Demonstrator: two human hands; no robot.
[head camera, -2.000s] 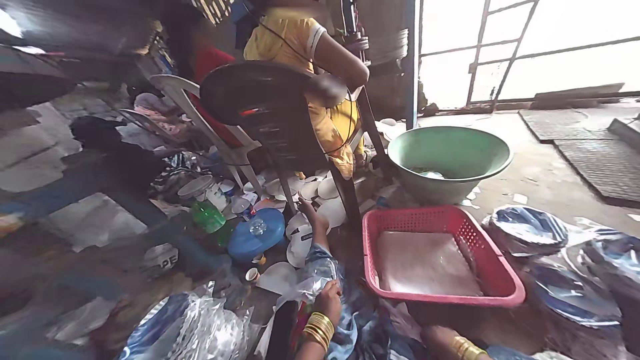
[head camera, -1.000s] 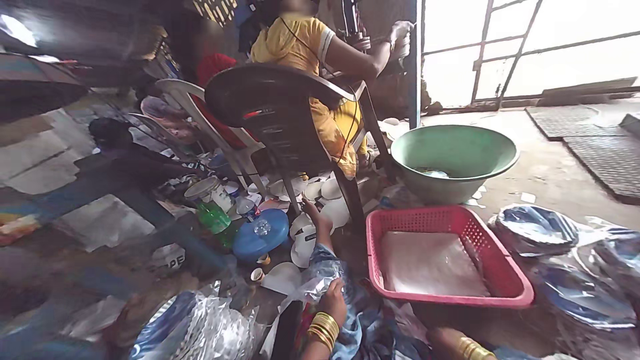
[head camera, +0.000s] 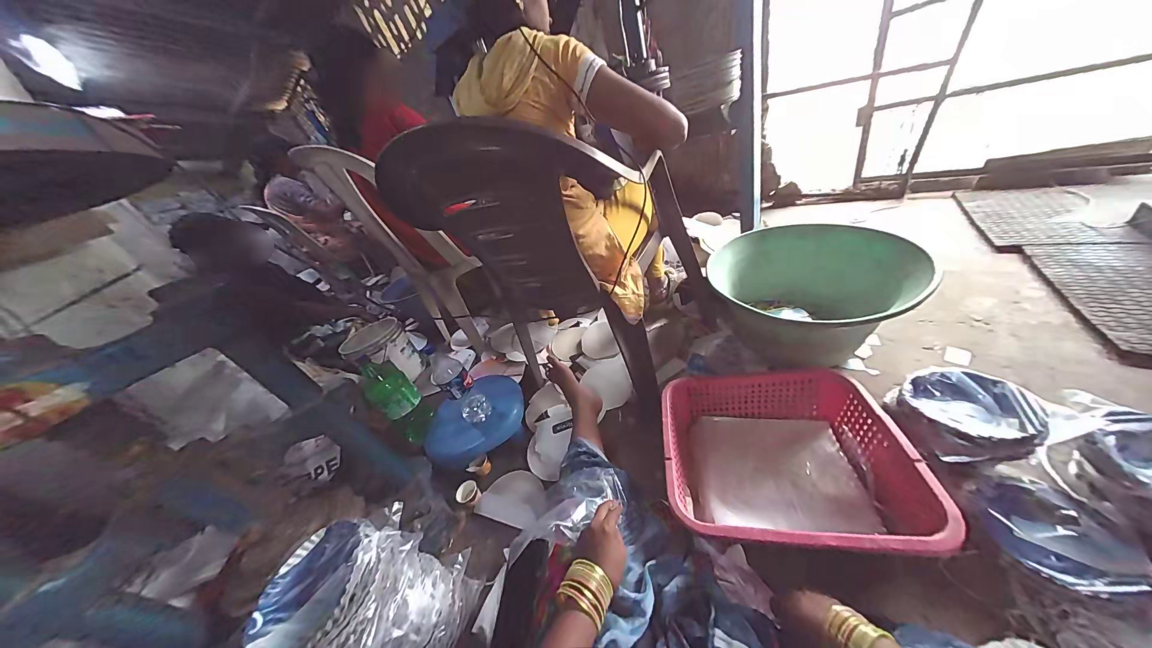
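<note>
My left hand (head camera: 601, 546), with gold bangles at the wrist, pinches a piece of clear plastic film (head camera: 580, 504) over my blue-clothed lap. My right hand (head camera: 804, 612), also with bangles, is low in the view near the basket's front edge; its fingers are partly hidden and I cannot tell whether it holds anything. A pink plastic basket (head camera: 814, 543) with a flat stack of clear plastic sheets or bags (head camera: 783, 472) in it stands in front of me to the right. Plastic-wrapped round blue items (head camera: 306, 576) lie at the lower left.
A green basin (head camera: 810, 337) stands behind the basket. More wrapped blue items (head camera: 976, 414) lie at the right. Ahead are a dark plastic chair (head camera: 495, 216) with a seated person in yellow, a blue stool (head camera: 477, 432) and scattered white caps or bowls (head camera: 603, 382). Other people sit at the left.
The seated person's arm, raised toward the post one second ago, is lowered again. My left hand stays on the plastic film.
</note>
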